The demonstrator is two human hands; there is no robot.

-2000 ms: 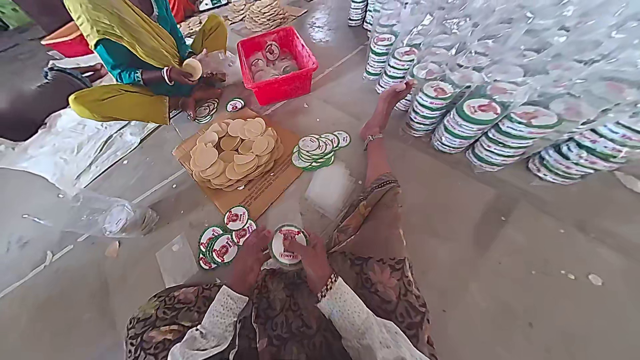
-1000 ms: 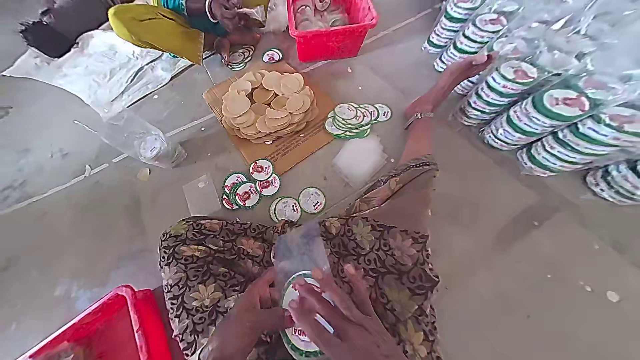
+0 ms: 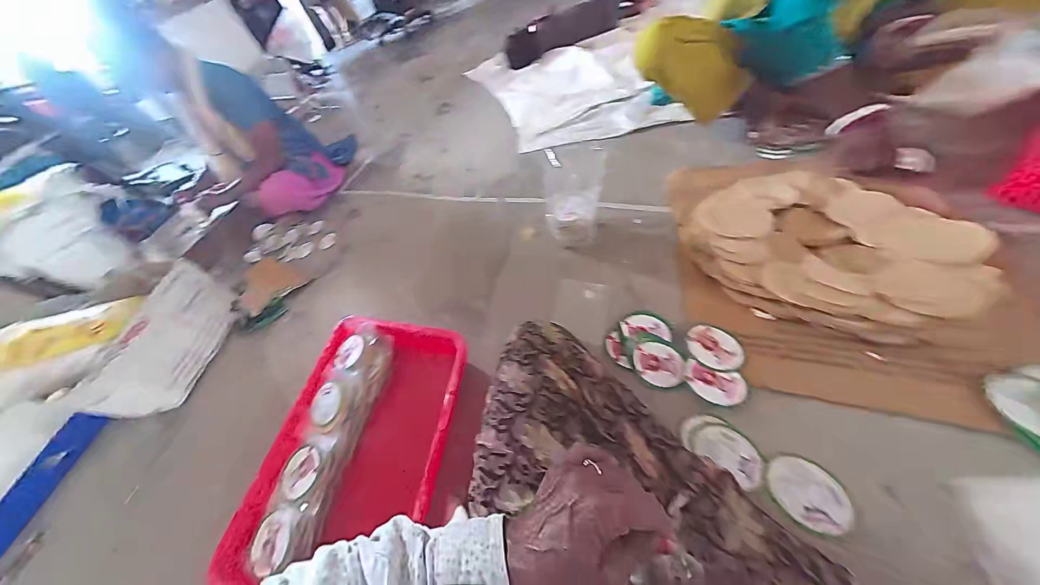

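Blurred at the bottom centre is one hand, apparently my left hand, over my patterned cloth; what it holds is hidden. My right hand does not show clearly. Left of my knee lies a red plastic tray with a row of wrapped packs bearing round labels along its left side. Several round printed labels lie on the floor beyond the knee, and larger green-rimmed discs lie to its right. A heap of flat tan discs rests on a cardboard sheet.
A clear plastic bag or cup lies on the floor ahead. At the upper right sits a person in yellow and teal; another person sits at the upper left. White sacks lie at left, and a white sheet lies farther back.
The view has swung far to the left. A second ago both my hands were together on a round labelled pack with clear film; now only one hand shows plainly, lower in view.
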